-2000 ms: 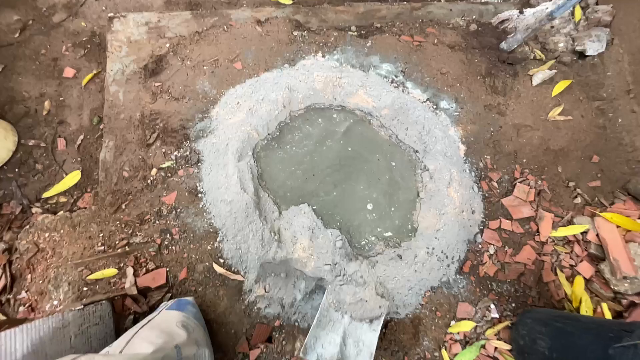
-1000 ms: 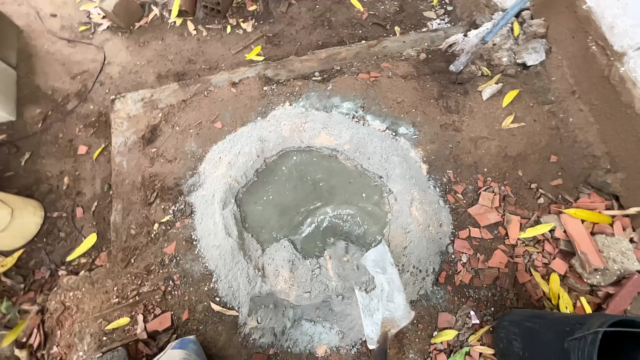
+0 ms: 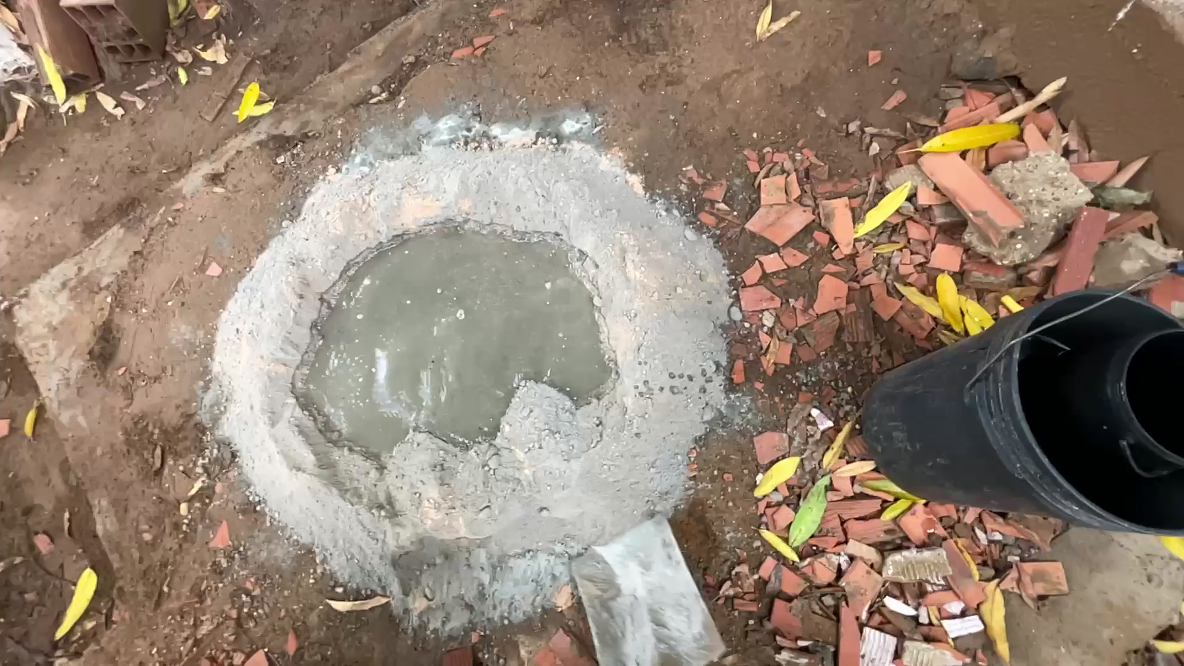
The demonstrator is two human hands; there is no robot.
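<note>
A ring of grey dry cement mix [image 3: 666, 305] lies on the dirt, with a pool of murky grey water [image 3: 453, 324] in its middle. The metal blade of a shovel or hoe [image 3: 647, 592] rests flat at the ring's lower right edge, wet and smeared with grey; its handle is out of the frame. A lump of mix [image 3: 541, 416] juts into the pool from the near side. Neither of my hands is in the frame, so what they hold is hidden.
Black plastic buckets [image 3: 943, 425], one inside another, stand at the right on broken red brick pieces [image 3: 832, 296]. A concrete chunk [image 3: 1036, 203] lies behind them. Hollow clay bricks [image 3: 120, 28] are at the top left. Yellow leaves [image 3: 971, 137] are scattered about.
The blade has moved from the ring's inner near side, by the pool, back to its outer lower right edge. The view has shifted, showing more of the black buckets.
</note>
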